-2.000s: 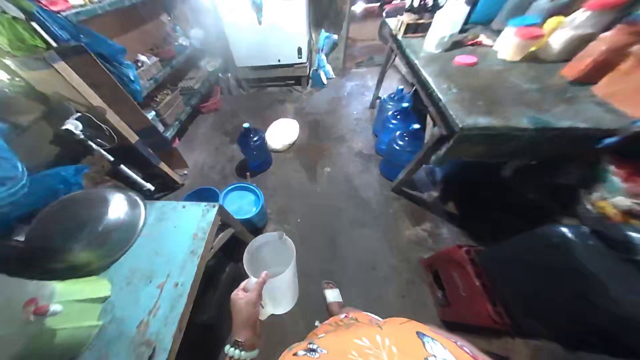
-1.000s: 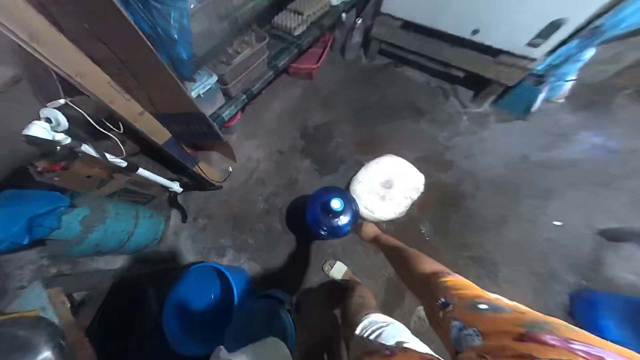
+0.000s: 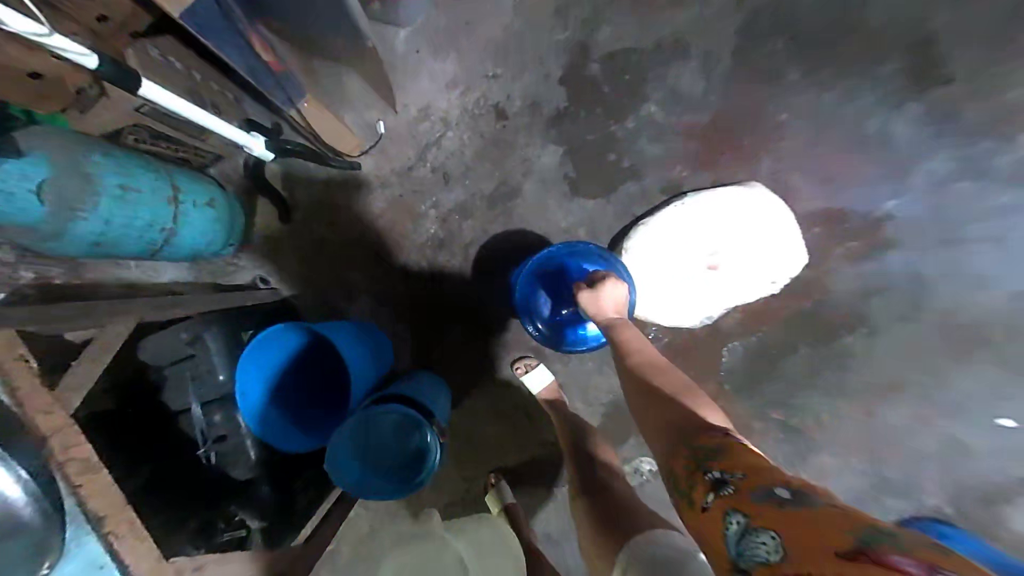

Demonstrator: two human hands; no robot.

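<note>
My right hand (image 3: pixel 602 297) is closed around the top of a round blue plastic water bottle (image 3: pixel 550 320), which I see from above; its neck is hidden under my fingers. Beside the bottle lies a whitish, rounded flat object (image 3: pixel 716 256) on the floor; its kind is unclear. At the bottom edge shows part of a translucent plastic pitcher (image 3: pixel 448 544). My left hand is out of view. Left of my feet stand an open blue bucket (image 3: pixel 296 388) and a smaller blue container filled with liquid (image 3: pixel 384 452).
A turquoise gas cylinder (image 3: pixel 120 196) lies at the left, below a white pole with black feet (image 3: pixel 192 108). A wooden table frame (image 3: pixel 88 472) borders the lower left. Damp patches mark the concrete floor (image 3: pixel 512 144). Another blue object (image 3: pixel 952 540) shows at the lower right.
My right hand, which was low near the bottle one second ago, is now on the bottle's top. Two seconds ago my left hand held the pitcher in view. The view has moved closer to the floor.
</note>
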